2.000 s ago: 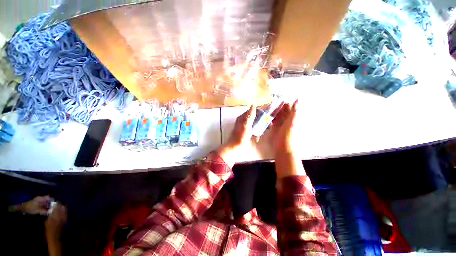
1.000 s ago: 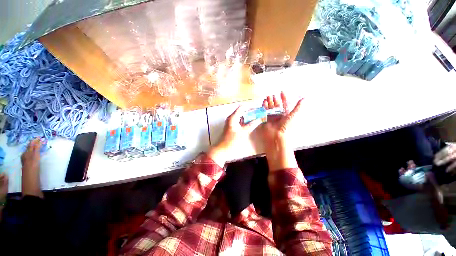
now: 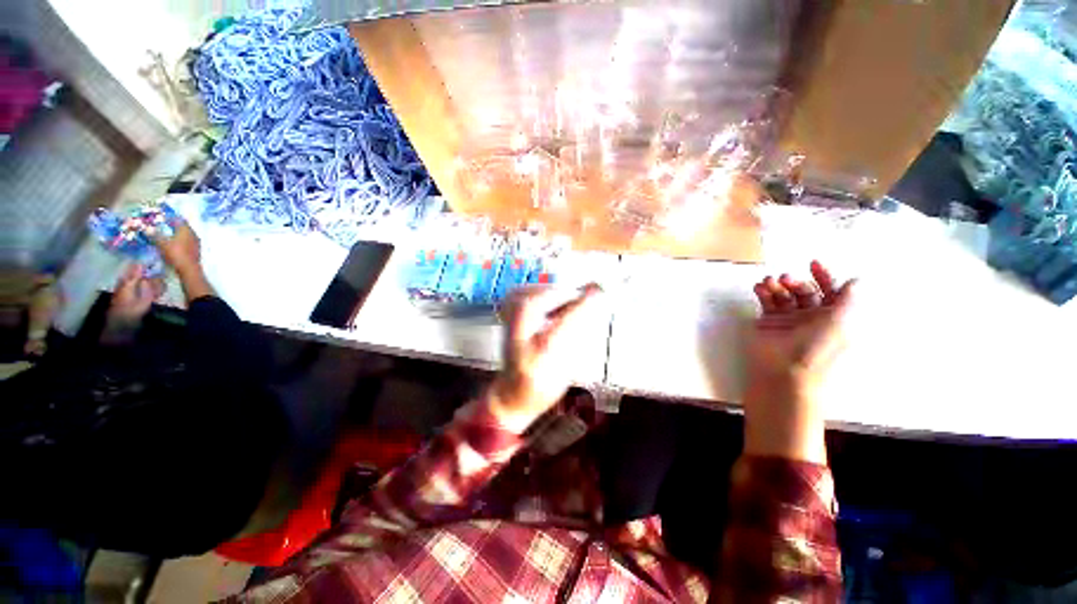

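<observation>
A tight row of packed units (image 3: 472,278), blue below with small orange-red marks and clear shells, stands on the white tabletop. My left hand (image 3: 541,342) is blurred just right of and in front of the row. Its thumb and fingers look bent, and I cannot tell whether it holds anything. My right hand (image 3: 805,321) is raised over the tabletop at right, palm up, fingers apart and slightly curled, with nothing in it. The large carton (image 3: 874,106) lies behind, its open side towards me, with glossy clear plastic boxes (image 3: 661,177) tangled inside.
A black mobile phone (image 3: 353,284) lies left of the row. A blue heap of loose cables (image 3: 301,118) is at back left. Blue-grey carded cables (image 3: 1027,177) lie at far right. Another person's hands (image 3: 160,262) hold bluish items at left. A table seam (image 3: 613,325) runs between my hands.
My hands have moved apart; the blue-carded pack is no longer visible between them. My left hand is now beside the row, my right farther right. The view has swung left.
</observation>
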